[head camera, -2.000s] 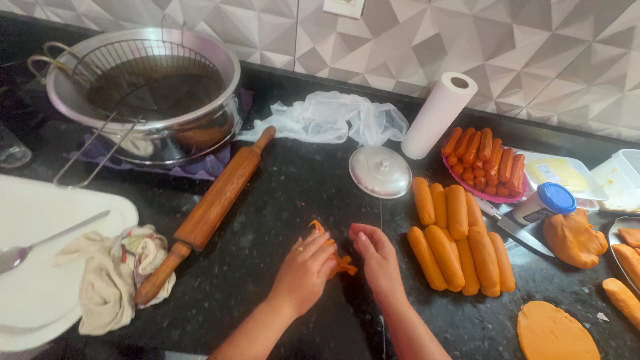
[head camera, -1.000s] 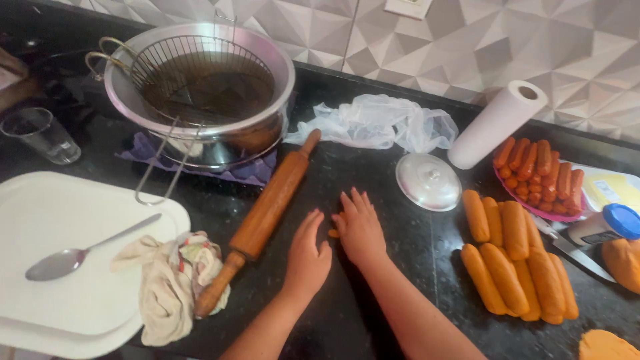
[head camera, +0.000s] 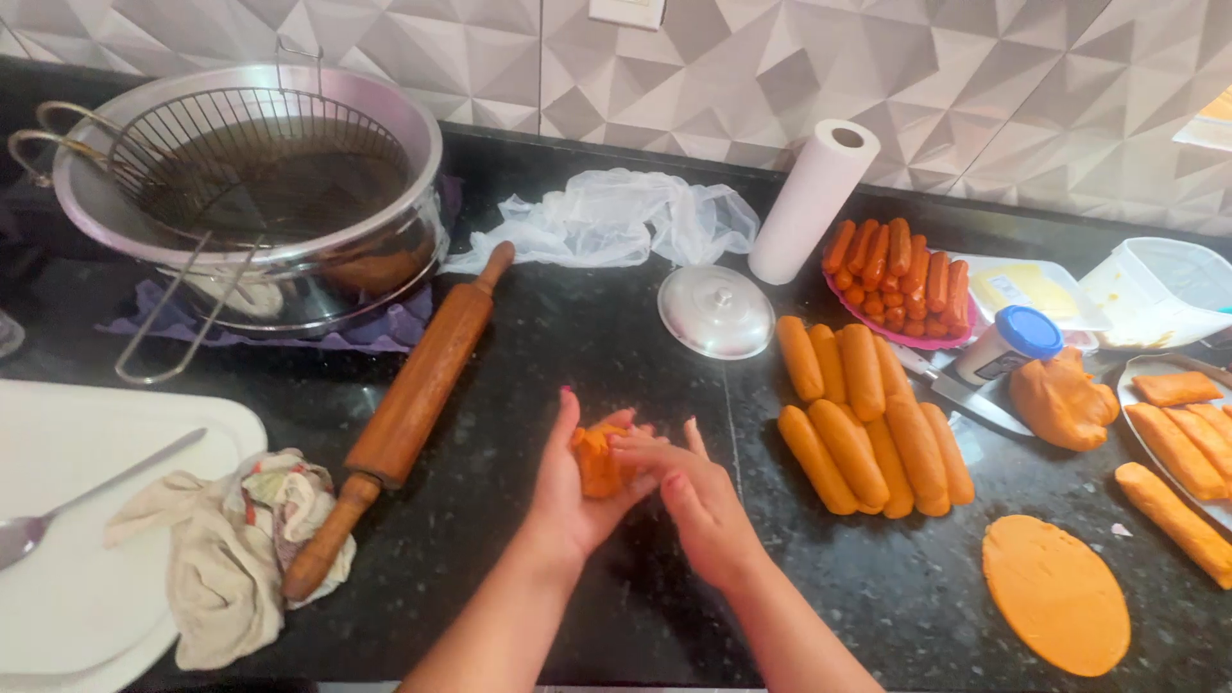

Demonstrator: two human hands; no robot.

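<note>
A small lump of orange dough [head camera: 599, 464] lies in the palm of my left hand [head camera: 568, 491], whose fingers curl partly round it. My right hand [head camera: 698, 510] reaches over from the right, its fingers against the dough and the left fingers. Both hands are above the black stone counter. To their left, a wooden rolling pin [head camera: 423, 385] lies slantwise, one handle on a crumpled cloth [head camera: 226, 558]. On the right, dough-covered rolls [head camera: 847, 423] lie piled, with a flattened oval of dough [head camera: 1056, 595] in front of them.
A large metal pot [head camera: 279, 279] of dark liquid holds a wire basket [head camera: 260, 106] at the back left. Behind the hands are a metal lid [head camera: 717, 313], thin plastic [head camera: 626, 217] and a paper roll [head camera: 813, 202]. Sausages [head camera: 900, 269], a knife [head camera: 972, 399] and a dough lump [head camera: 1064, 399] are at right.
My hands have come up from the counter, where they were low over the dough a second ago. The dough now rests in my left palm. The view has swung back to the right.
</note>
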